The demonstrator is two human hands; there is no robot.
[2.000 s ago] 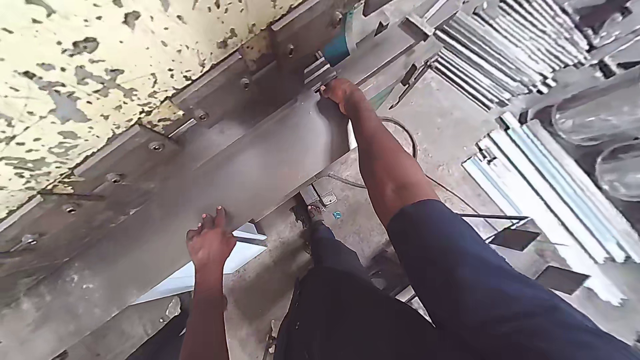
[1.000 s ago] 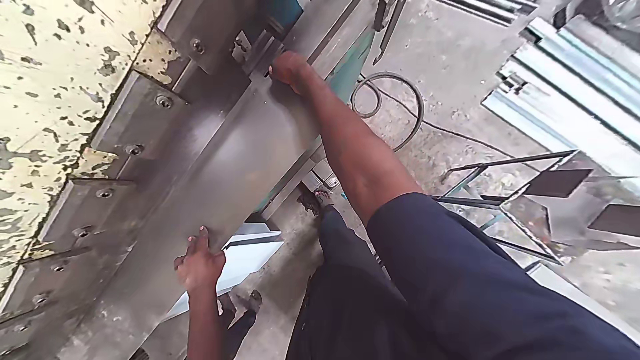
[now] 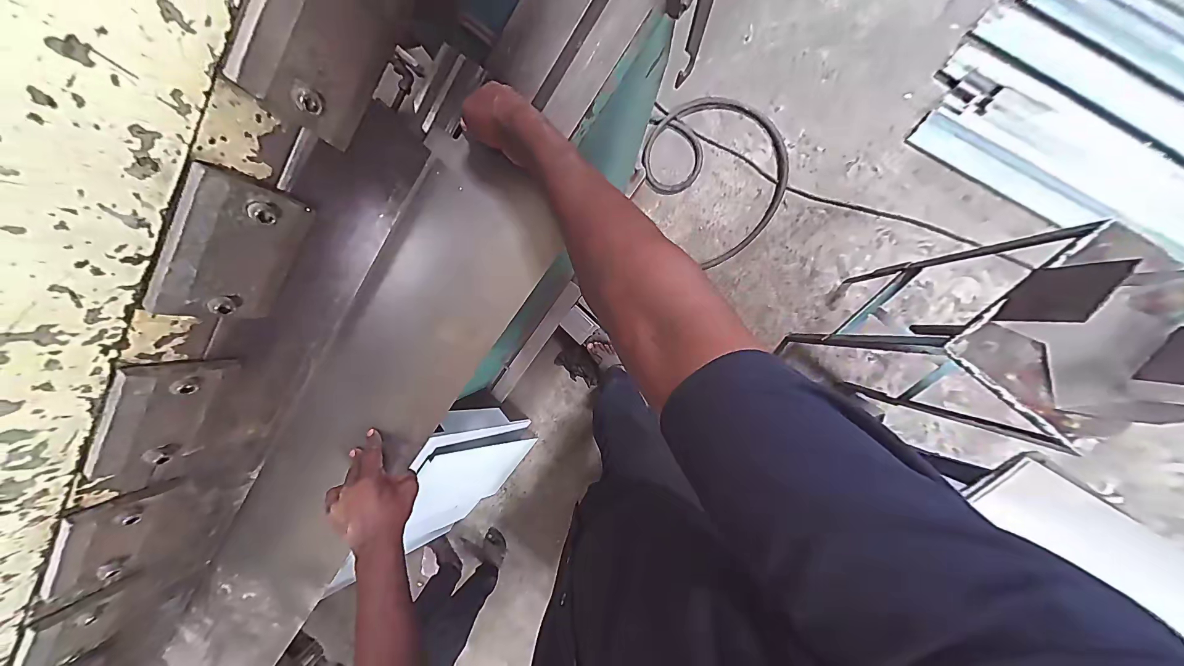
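Note:
A long grey metal sheet [image 3: 407,305] lies on the bed of a large machine, apparently a press brake, below its row of bolted clamp plates [image 3: 231,240]. My left hand [image 3: 372,499] rests on the sheet near its outer edge, fingers spread, holding nothing. At the sheet's far end, my right hand [image 3: 499,120] is bent with curled fingers against the edge, beside a metal block [image 3: 449,88]. Its fingertips are partly hidden, so whether it grips the edge is unclear.
The machine's chipped yellow beam [image 3: 102,166] runs along the left. A looped cable [image 3: 782,185] lies on the floor at right, near an angle-frame stand [image 3: 925,342] and stacked metal profiles [image 3: 1091,102]. White panels [image 3: 472,472] stand below the sheet; another person's feet [image 3: 495,546] show beside them.
The view has turned and come closer to the machine. Both hands keep about the same places on the sheet, the left flat and the right at the far end.

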